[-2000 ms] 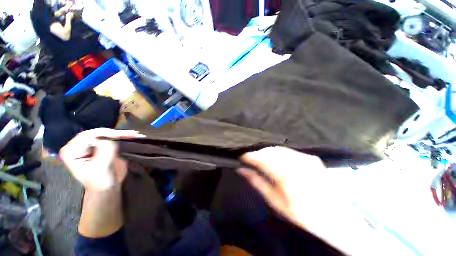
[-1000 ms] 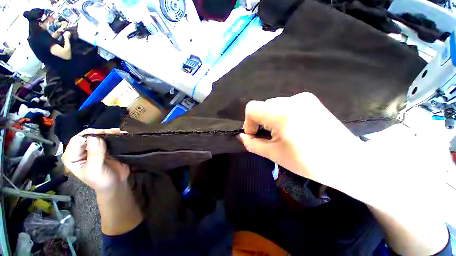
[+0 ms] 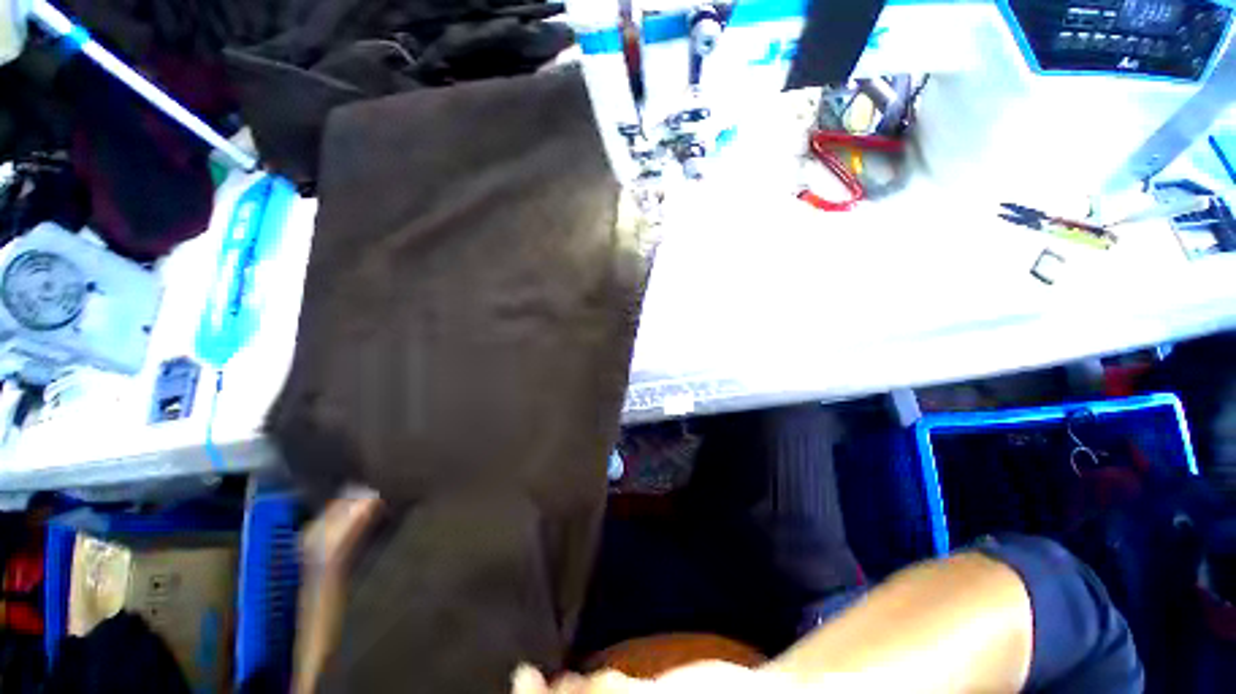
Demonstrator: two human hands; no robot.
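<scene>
A large dark brown cloth panel (image 3: 461, 298) lies over the white table and hangs down over its front edge. Its right border lies at the needle area (image 3: 648, 190) of the sewing machine. My left hand (image 3: 339, 536) is blurred, at the panel's lower left edge below the table front; its grip is unclear. My right hand (image 3: 651, 678) is at the bottom of the picture, partly cut off, with fingertips by the panel's lower right edge; its grip is hidden.
Crumpled dark cloth (image 3: 393, 54) lies behind the panel. Red-handled scissors (image 3: 847, 170) and snips with a yellow-green handle (image 3: 1057, 224) lie right of the needle. A control panel (image 3: 1125, 30) is at upper right. Blue crates (image 3: 935, 502) stand below the table.
The view has turned right to face the machine. The hands no longer stretch the panel's edge sideways across the front; both are now low, and the panel hangs down towards the wearer.
</scene>
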